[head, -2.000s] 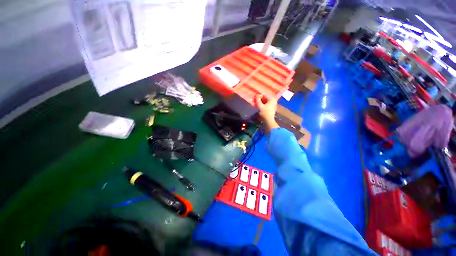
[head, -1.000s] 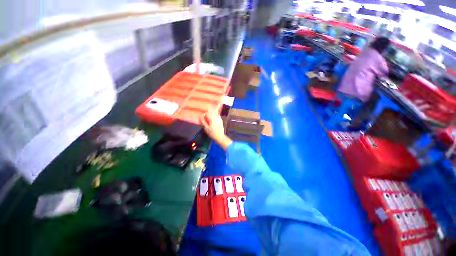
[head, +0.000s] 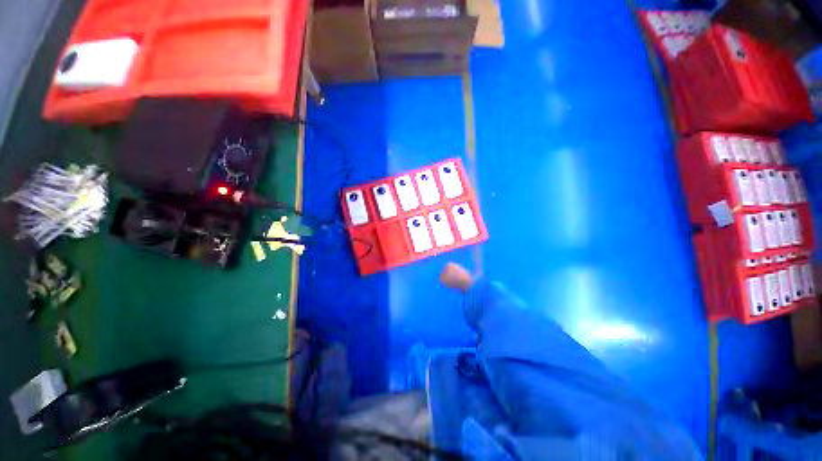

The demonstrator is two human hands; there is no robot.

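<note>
A red compartment tray [head: 377, 255] lies low beside the bench, over the blue floor. It holds white units [head: 421, 232] with round black windows in two rows; the lower row's left part holds none. My right hand [head: 455, 276] is small and blurred just below the tray's lower edge; its fingers cannot be made out, nor whether it touches the tray. My left hand is not in view. An orange-red tray [head: 216, 58] sits at the upper left with one white unit [head: 99, 64] in it.
A black box with a dial and red light [head: 176, 149] stands on the green bench [head: 216, 315], beside a black fan [head: 149, 225]. White leads [head: 61, 203], small gold-green parts [head: 54, 279] and yellow scraps [head: 278, 238] lie there. Cardboard boxes [head: 424, 45] and stacked red trays [head: 712, 243] stand on the floor.
The view has turned down toward the floor. My right hand has left the upper orange-red tray and come down near the lower red tray. The person in pink has left view.
</note>
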